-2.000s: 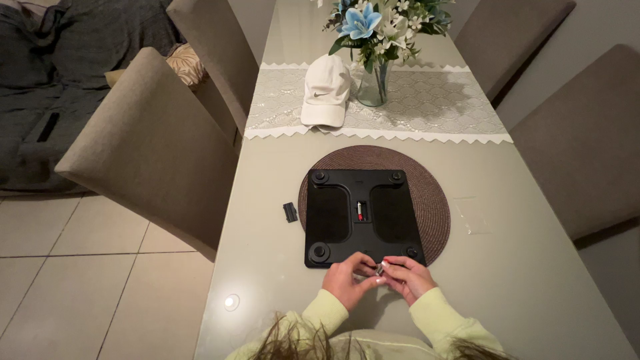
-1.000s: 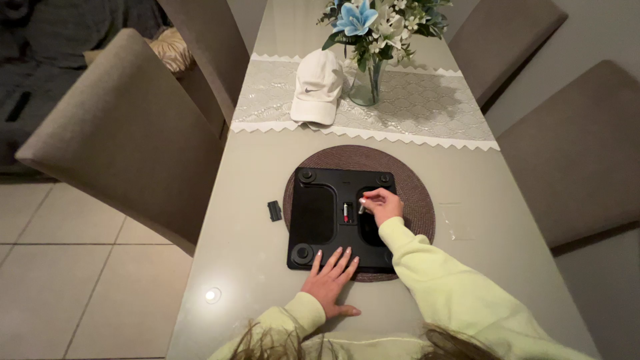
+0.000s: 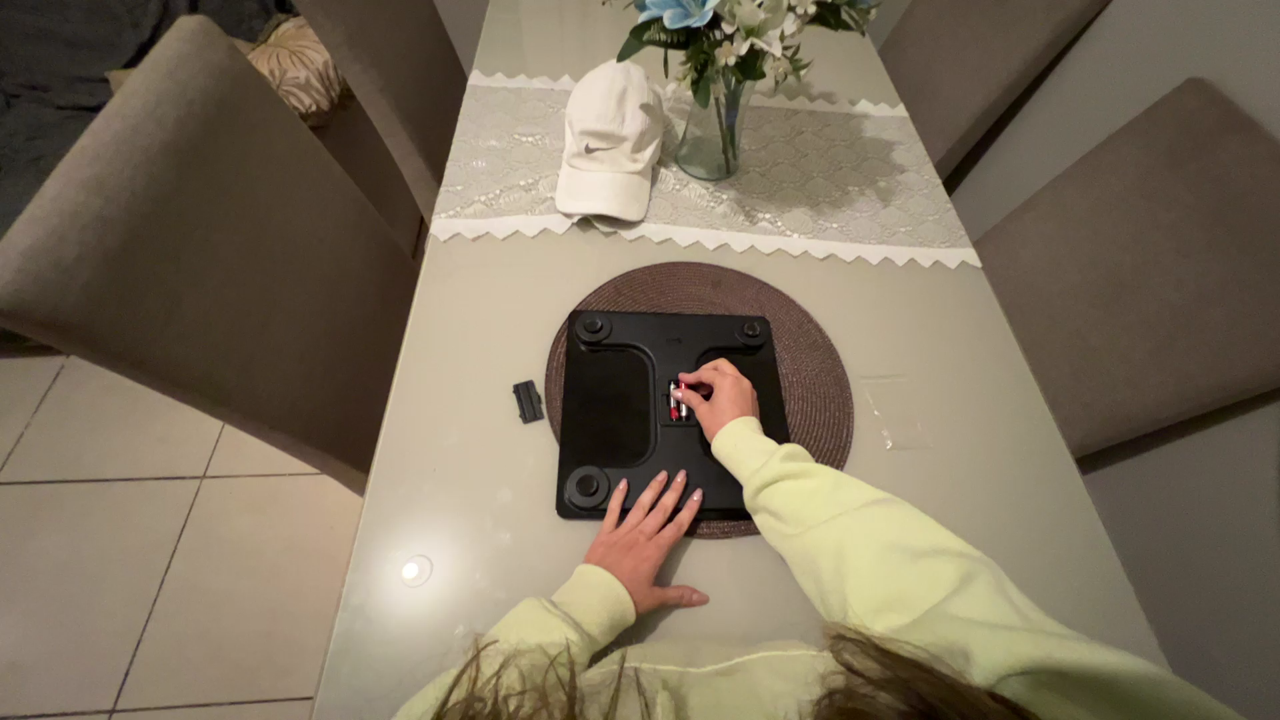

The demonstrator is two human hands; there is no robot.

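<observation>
A black bathroom scale (image 3: 605,405) lies underside up on a round brown woven placemat (image 3: 820,400). Two small red-and-white batteries (image 3: 673,402) sit side by side in its battery compartment near the centre. The thumb and fingertips of my right hand (image 3: 722,398) are on the right-hand battery, at its upper part. Spread flat, my left hand (image 3: 645,545) rests with its fingertips on the scale's near edge, holding nothing. The small black battery cover (image 3: 527,401) lies on the table, left of the placemat.
A clear plastic wrapper (image 3: 900,415) lies right of the placemat. Beyond the scale, a white cap (image 3: 610,145) and a glass vase (image 3: 710,135) of flowers stand on a lace runner (image 3: 830,170). Upholstered chairs (image 3: 210,230) flank the glossy table (image 3: 470,330).
My hands were together at the scale's near edge; the left then went flat onto the scale. My right hand has brought the second battery from beside the compartment into it.
</observation>
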